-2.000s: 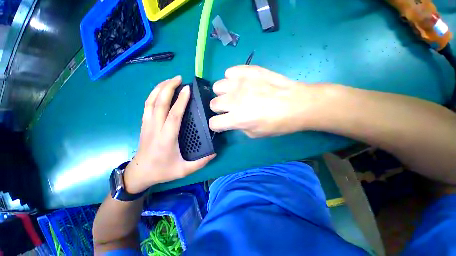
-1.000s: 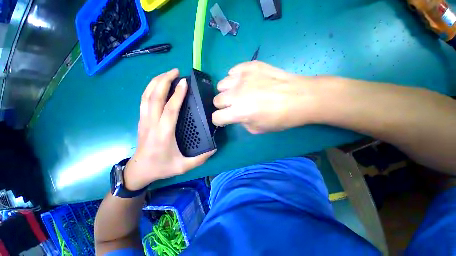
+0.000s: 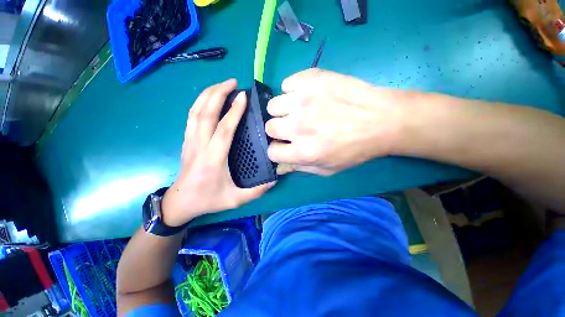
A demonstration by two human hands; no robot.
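Observation:
The black housing (image 3: 249, 151) stands on the green bench top, its honeycomb-perforated side towards my left hand. The bright green strap (image 3: 264, 46) runs from its far end away from me. My left hand (image 3: 210, 148) is spread around the housing, with the thumb at its near end and the fingers at its far left. My right hand (image 3: 328, 121) is bare, with its curled fingers against the right, open side of the housing. What those fingers touch inside is hidden. The tip of a slim dark tool (image 3: 319, 52) shows just beyond my right hand.
A blue tray (image 3: 121, 65) of black parts is at the far left, with a black pen-like tool (image 3: 198, 55) beside it. Grey strips (image 3: 292, 23) and a grey block (image 3: 352, 10) lie beyond the housing. The orange screwdriver (image 3: 540, 23) is at the upper right. Below the bench is a blue crate (image 3: 235, 267).
The view has shifted slightly. My right fingers stay at the housing's open side, and a fingertip now shows lower, by its near end. My left hand keeps its hold on the housing.

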